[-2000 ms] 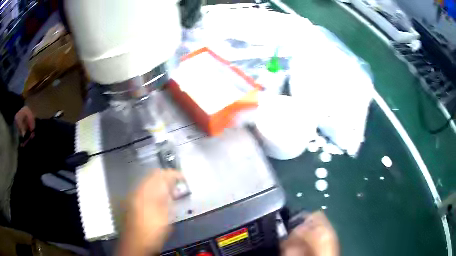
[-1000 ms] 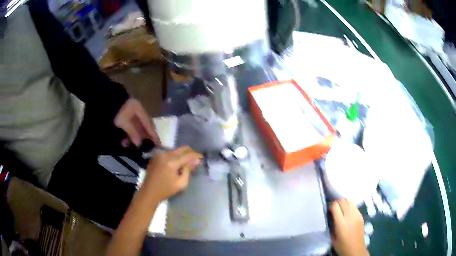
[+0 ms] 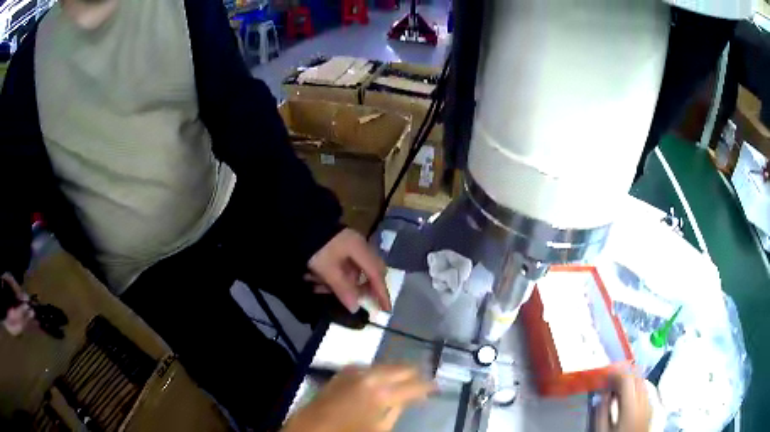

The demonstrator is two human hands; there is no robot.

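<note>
A stem assembly (image 3: 414, 335) lies across the support pad (image 3: 346, 344) and metal plate, its dark head at the left beside a coworker's hand. A white disc (image 3: 485, 354) is at its right end, just below the horn tip (image 3: 498, 322). Another white disc (image 3: 504, 395) lies nearer me by the slotted clamp bar (image 3: 479, 405). My left hand (image 3: 367, 400) is blurred, fingers stretched right below the stem, with nothing visible in it. My right hand (image 3: 631, 407) is at the near right corner of the orange box (image 3: 542, 342), blurred and cut off; a small pale spot shows at its fingers.
The machine head (image 3: 570, 110) stands above the plate. A coworker's hand (image 3: 350, 268) reaches in from the left. A carton of black stems (image 3: 160, 371) is at lower left, more cartons (image 3: 338, 173) behind. A crumpled white piece (image 3: 449, 270) lies behind the stem. A green tip (image 3: 666, 327) and clear plastic are right.
The view has swung left and up. The stem now lies with its disc end under the horn. My left hand has moved off the stem's head end. My right hand is now beside the orange box.
</note>
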